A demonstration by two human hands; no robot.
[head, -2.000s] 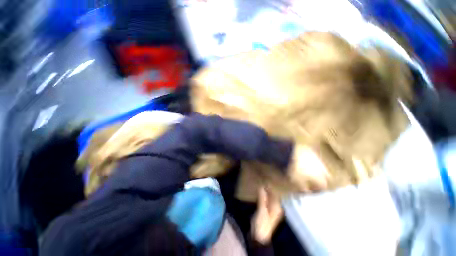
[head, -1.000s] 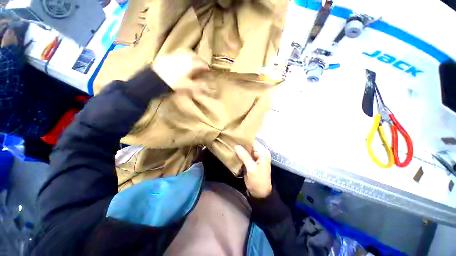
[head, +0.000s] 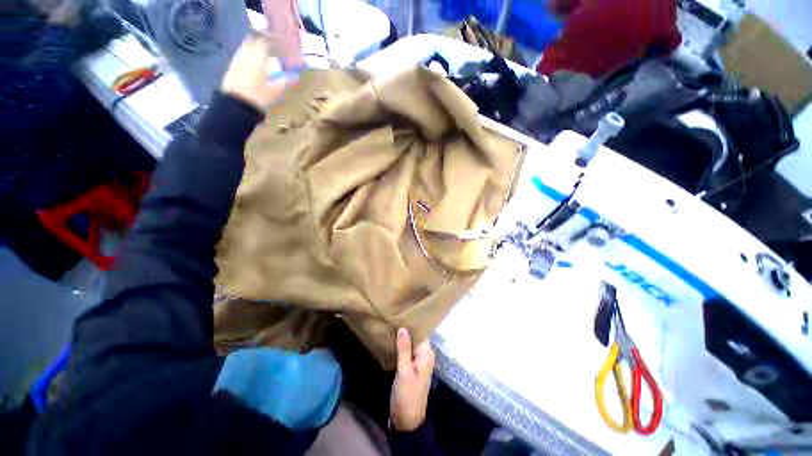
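The tan jacket point(head: 294, 214) lies bunched over the white machine table, its lower edge hanging toward my lap. A line of zip teeth shows along its right edge, beside the needle area of the sewing machine point(head: 614, 240). My right hand point(head: 411, 378) grips the jacket's lower corner, thumb on top, at the table's front edge. My left hand point(head: 254, 76) is raised at the jacket's upper left edge. It is blurred, and its fingertips are by a small bluish thing; whether it holds anything is unclear.
Scissors with yellow and red loops point(head: 630, 392) lie right of the jacket, beside a dark narrow tool point(head: 605, 313). Dark garments point(head: 650, 134) are heaped behind the machine. Another red-handled tool point(head: 135, 80) lies at upper left. A red stool point(head: 89, 223) stands at left.
My left hand has moved from the jacket's middle up to its upper left edge. My right hand still holds the lower corner. The view has shifted, showing more behind the machine.
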